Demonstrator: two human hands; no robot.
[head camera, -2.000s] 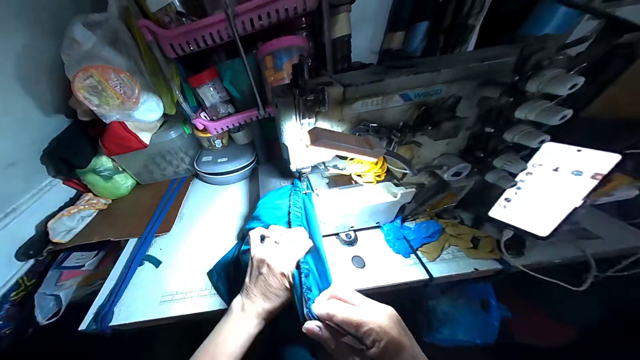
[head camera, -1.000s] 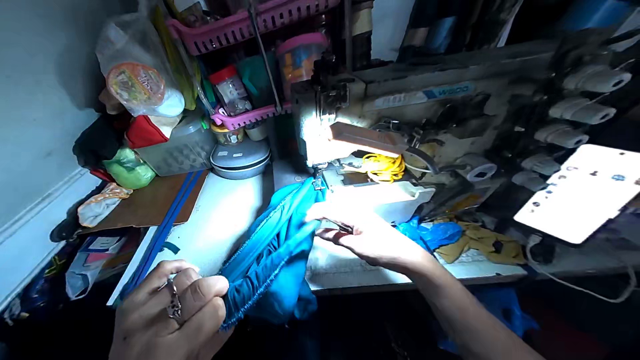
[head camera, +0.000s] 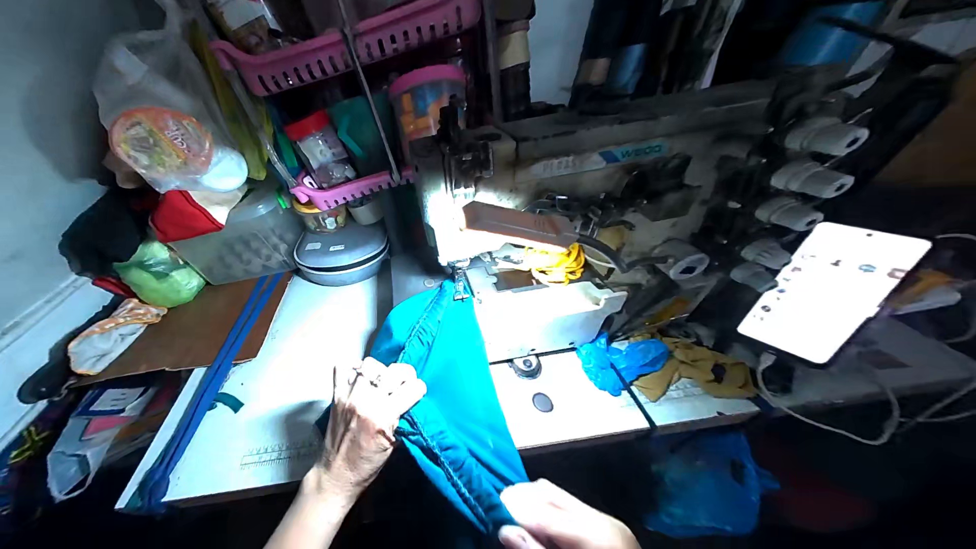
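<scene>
Teal fabric (head camera: 465, 374) runs from under the presser foot (head camera: 460, 282) of an industrial sewing machine (head camera: 610, 168) down over the table's front edge. A gathered seam shows along it. My left hand (head camera: 370, 408) grips the fabric's left side in closed fingers, above the white table. At the lower end my right hand (head camera: 564, 518) pinches the fabric's edge between thumb and fingers; the picture's bottom cuts this hand off. A lamp lights the needle area brightly.
Left of the machine lie a round grey case (head camera: 341, 252), a cardboard sheet (head camera: 183, 328) and blue strips (head camera: 217, 381). Pink baskets (head camera: 358, 46) stand behind. To the right are a blue plastic bag (head camera: 621, 362), brown cloth (head camera: 698, 370) and a lit phone (head camera: 835, 293) with a cable.
My left hand has moved from the fabric's lower end up to its left side. My right hand has left the area near the needle and now holds the lower end.
</scene>
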